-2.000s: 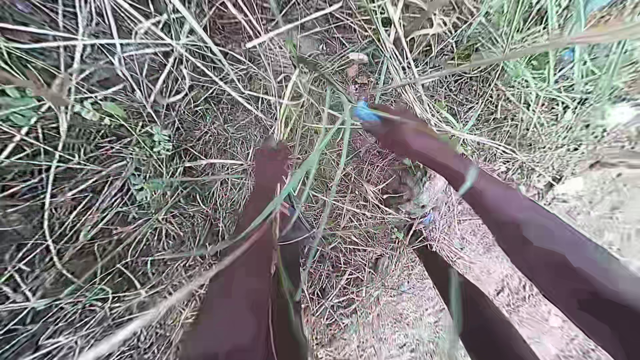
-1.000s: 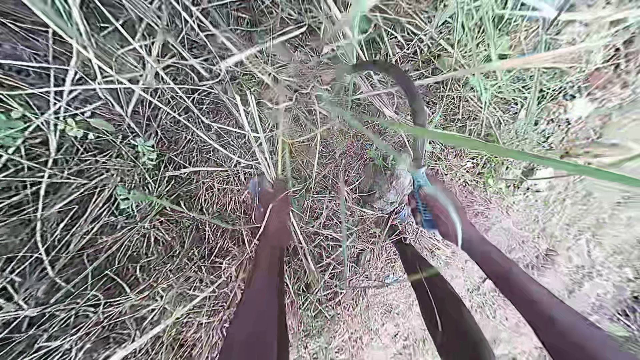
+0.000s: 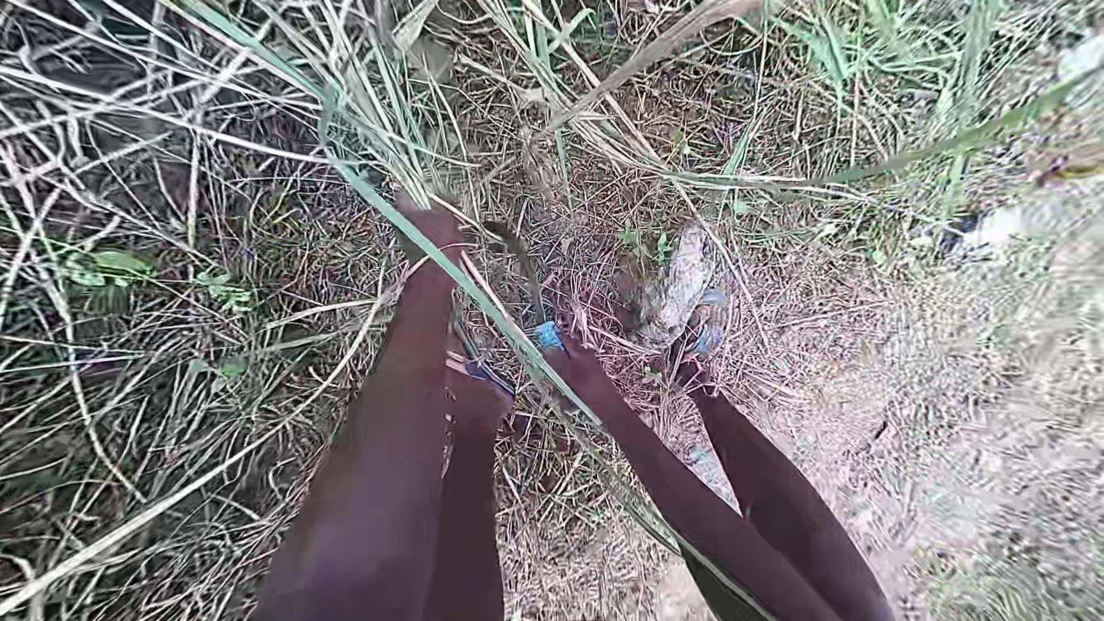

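Long grass stems (image 3: pixel 379 129) rise from my left hand (image 3: pixel 429 231), which is closed around their lower part. To its right and lower, my right hand (image 3: pixel 573 358) grips the blue handle (image 3: pixel 548 335) of a sickle. The curved dark blade (image 3: pixel 523 259) points up and bends left toward my left hand; its tip lies close to that hand among dry stalks. A long green grass blade (image 3: pixel 470 289) crosses in front of both arms. The fingers of both hands are blurred.
My feet stand below, with a sandal strap (image 3: pixel 490 377) on the left one. A pale stone-like lump (image 3: pixel 681 289) lies by the right foot. Tangled dry grass (image 3: pixel 129 362) covers the left side, green tufts (image 3: pixel 828 69) grow at the upper right, and bare soil (image 3: pixel 975 448) lies right.
The right hand with the sickle has moved left, from beside the right foot to between the feet. The left hand, low over the grass one second ago, now holds a bunch of stems higher up.
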